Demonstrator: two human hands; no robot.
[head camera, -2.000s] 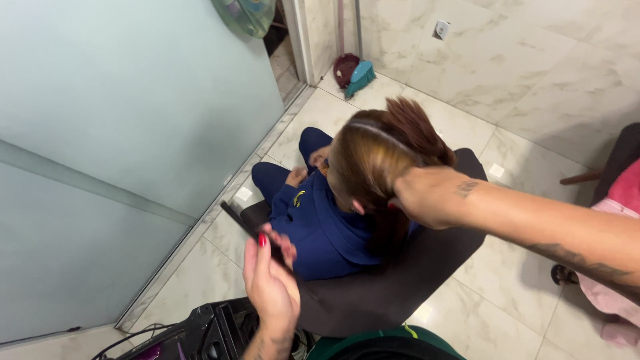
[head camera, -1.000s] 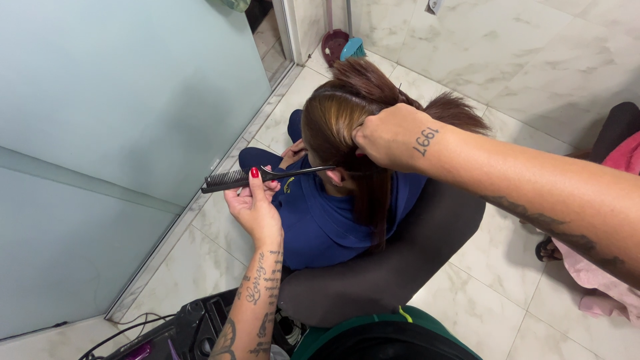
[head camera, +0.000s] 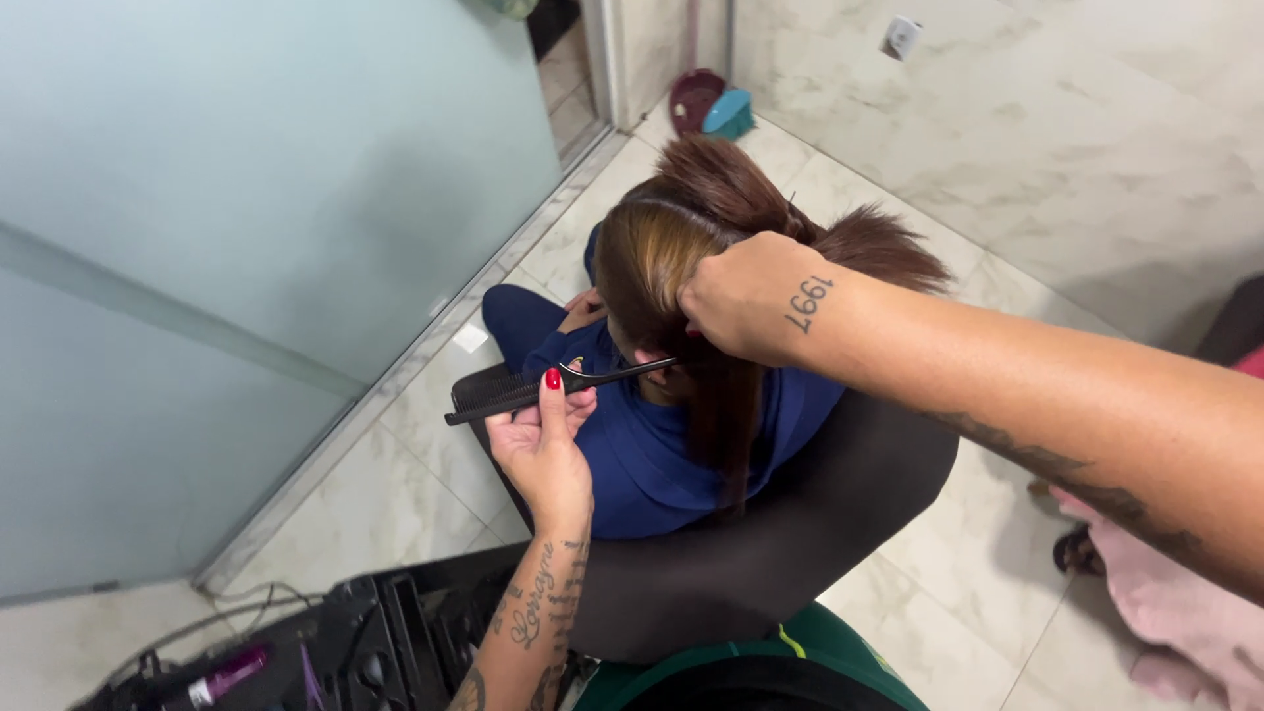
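Observation:
My left hand (head camera: 541, 444) holds a black rat-tail comb (head camera: 504, 395) between thumb and fingers. Its teeth are at the left, and its thin tail reaches right to the hair just behind the seated person's ear. My right hand (head camera: 746, 296) is closed around a section of brown hair (head camera: 652, 252) at the side of the head; the fingertips are mostly hidden. Behind it, tied hair (head camera: 726, 183) sticks up, and another bunch (head camera: 884, 247) spreads to the right. Loose hair (head camera: 726, 425) hangs below my right hand over the person's blue top (head camera: 632, 474).
The person sits in a dark chair (head camera: 790, 553). A black tray (head camera: 355, 642) with a purple item stands at the lower left. A frosted glass door (head camera: 247, 197) is at the left, a dustpan (head camera: 694, 99) and blue brush (head camera: 729, 114) in the corner. Pink cloth (head camera: 1165, 592) lies at the right.
My left hand has brought the comb up to the head, its tail now pointing right at the hair behind the ear. The right hand still grips hair.

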